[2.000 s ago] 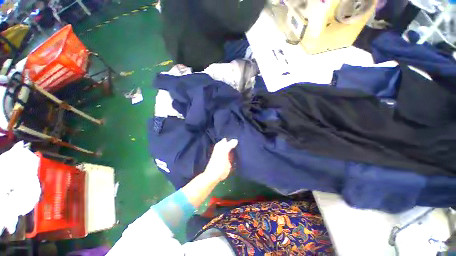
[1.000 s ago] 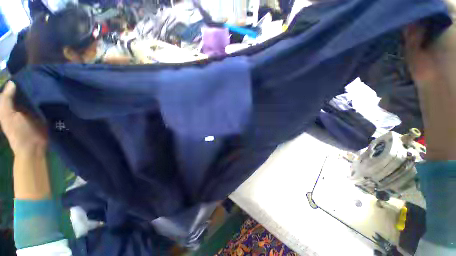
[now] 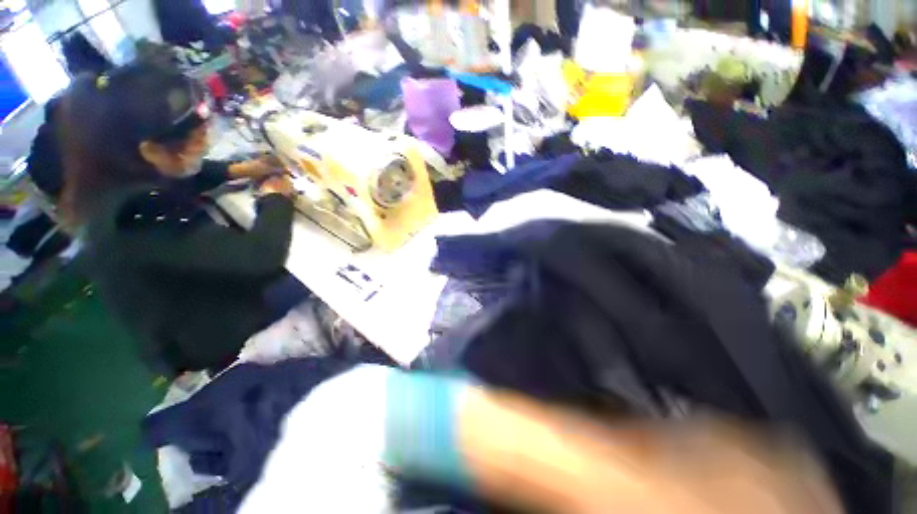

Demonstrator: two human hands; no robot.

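Note:
A dark navy and black garment is heaped across the middle and right, blurred. My left arm, with a white sleeve and teal cuff, crosses the bottom from left to right in front of it. My left hand is a blur at the lower right, partly cut off by the bottom edge; its fingers and any hold on the cloth cannot be made out. My right hand is not in view. More navy cloth hangs at the lower left.
An off-white sewing machine stands at the right, partly covered by cloth. A person in dark clothes works at a cream-yellow machine at the left. White, purple and yellow pieces lie behind. Green floor shows at the lower left.
The garment, held up and spread between both my hands a second ago, is now lower and bunched at the right. My left arm has swung across to the right; my right hand has left the view.

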